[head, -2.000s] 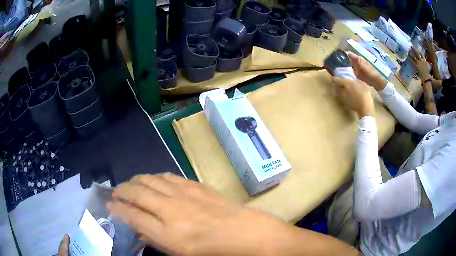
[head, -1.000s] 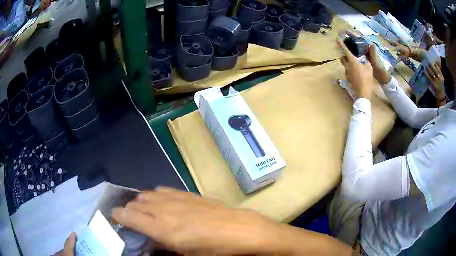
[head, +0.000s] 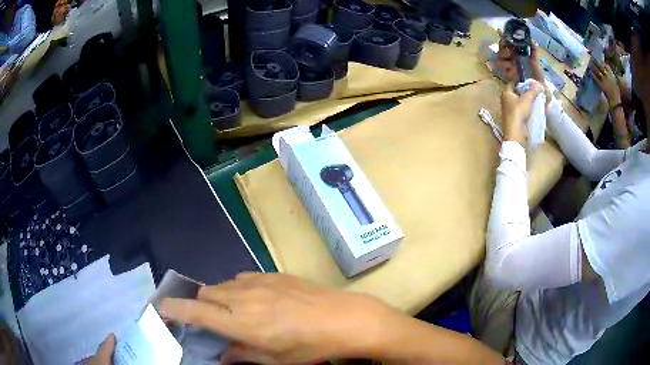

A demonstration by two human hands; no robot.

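An open retail box [head: 147,342] with a white flap up stands at the lower left, cut off by the bottom edge. My left hand [head: 102,353] shows only as fingertips at the box's left side, holding it. My right hand [head: 242,314] reaches over the box from the right, its fingers at the opening by a grey flap; greyish translucent material shows under them. I cannot tell whether the fingers grip it. A closed-looking MINI FAN box [head: 349,203] lies on the brown paper [head: 435,178], its rear flaps sticking up.
Dark moulded cups [head: 273,75] stand stacked behind the green post [head: 187,85], with more columns [head: 103,142] at left. Small round parts [head: 50,246] lie scattered behind white sheeting [head: 71,306]. A seated co-worker [head: 556,249] at right holds a fan [head: 518,43] and pouch. A white cable [head: 490,122] lies nearby.
My right hand stays at the box opening, its fingers shifted slightly; the white coil seen earlier in the box no longer shows. The co-worker's hands have moved the fan, and a cable now shows beside them.
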